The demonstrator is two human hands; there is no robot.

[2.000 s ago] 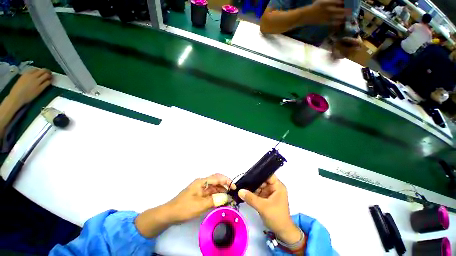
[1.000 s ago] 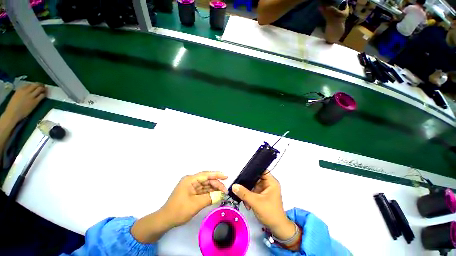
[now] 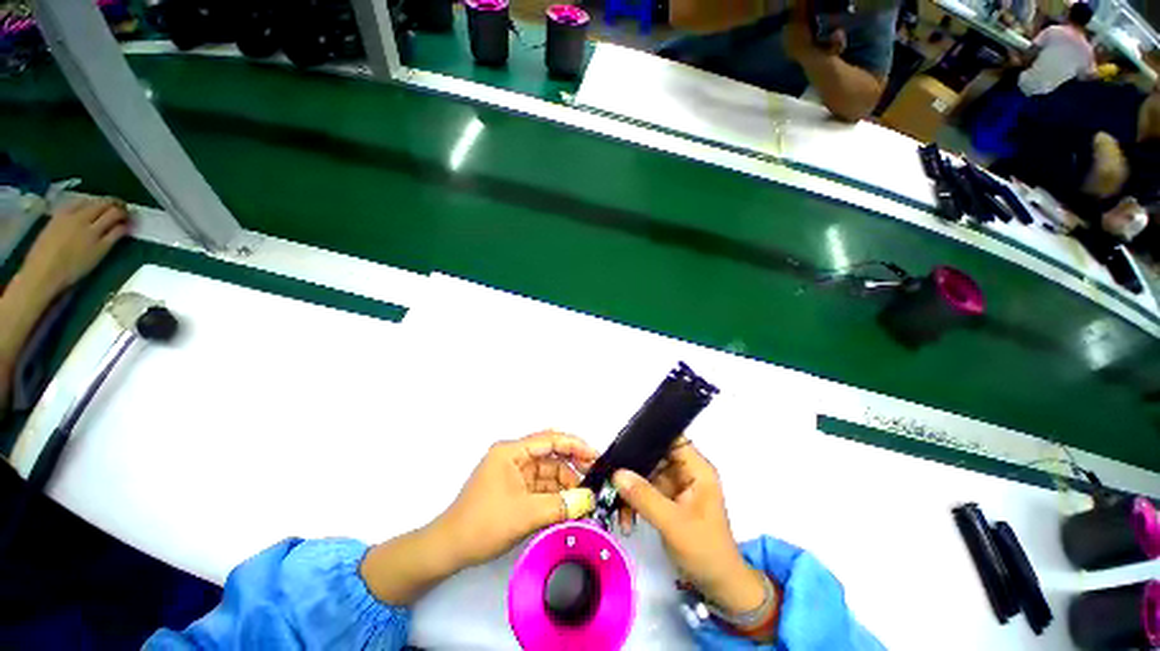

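The hair dryer head [image 3: 571, 591] lies on the white bench at the bottom centre, its magenta ring facing me. The black handle shell [image 3: 655, 420] slants up and to the right from the head's neck. My right hand [image 3: 687, 509] holds the shell's lower end, with the thumb near the neck. My left hand [image 3: 515, 499] is at the neck joint, its thumb and fingers close around small wires there; a pale finger cot is on the thumb. The fingers partly hide the joint and wires.
A mallet [image 3: 96, 394] lies at far left beside another person's hand [image 3: 70, 244]. Two loose handle shells [image 3: 1001, 566] and two dryer heads [image 3: 1107, 534] lie at right. The green belt [image 3: 534, 229] carries a dryer head [image 3: 935, 305]. A person works across it.
The dryer head on the belt has moved right. The thin wires that stuck out past the shell's top end no longer show there. My left fingers have closed in at the neck.
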